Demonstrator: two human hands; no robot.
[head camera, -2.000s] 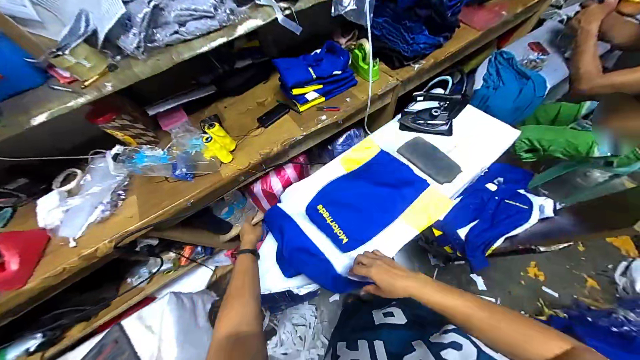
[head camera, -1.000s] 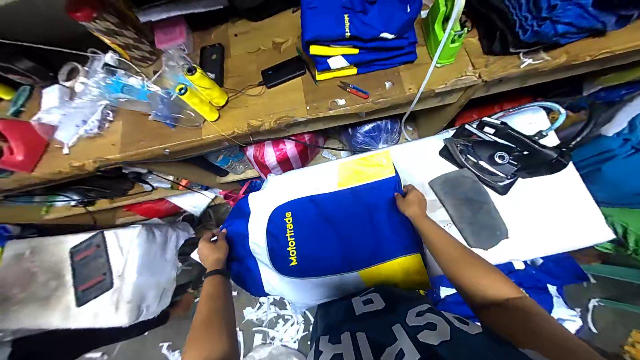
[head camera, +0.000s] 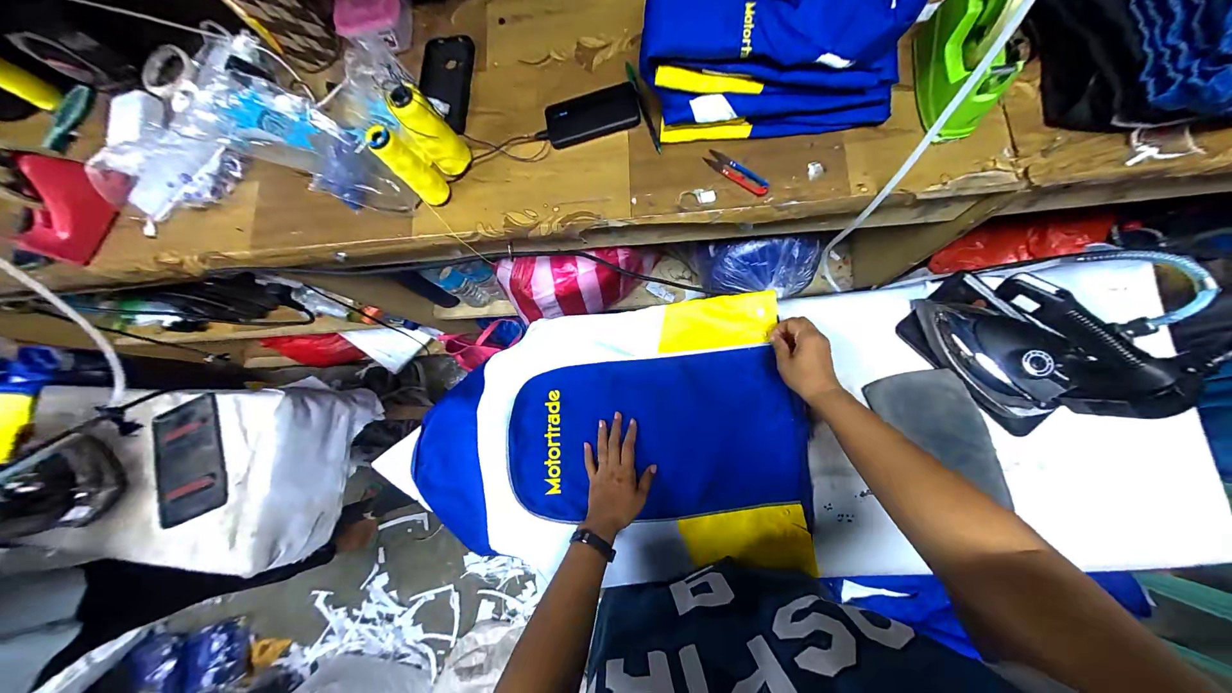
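Observation:
A blue, white and yellow fabric piece (head camera: 674, 423) with yellow lettering lies flat on the white-covered ironing board (head camera: 1107, 500). My left hand (head camera: 618, 476) rests palm down with fingers apart on its blue panel, just right of the lettering. At the far right corner, by the yellow patch (head camera: 717, 322), my right hand (head camera: 804, 356) pinches the fabric's edge, fingertips partly hidden. Right of that hand lie a grey pad (head camera: 934, 423) and a black steam iron (head camera: 1049, 346) with a hose, set on a dark rest.
Above runs a wooden shelf (head camera: 568, 202) with folded blue garments (head camera: 770, 67), thread snips (head camera: 737, 173), yellow thread cones (head camera: 428, 130) and a green iron-like object (head camera: 962, 67). A white cord hangs before it. Another padded board (head camera: 279, 472) with an iron (head camera: 63, 481) stands left. White scraps litter the floor.
My left hand has moved from the fabric's left end onto the blue panel. The right hand remains at the right edge, now at the far corner. The fabric lies flatter than two seconds ago.

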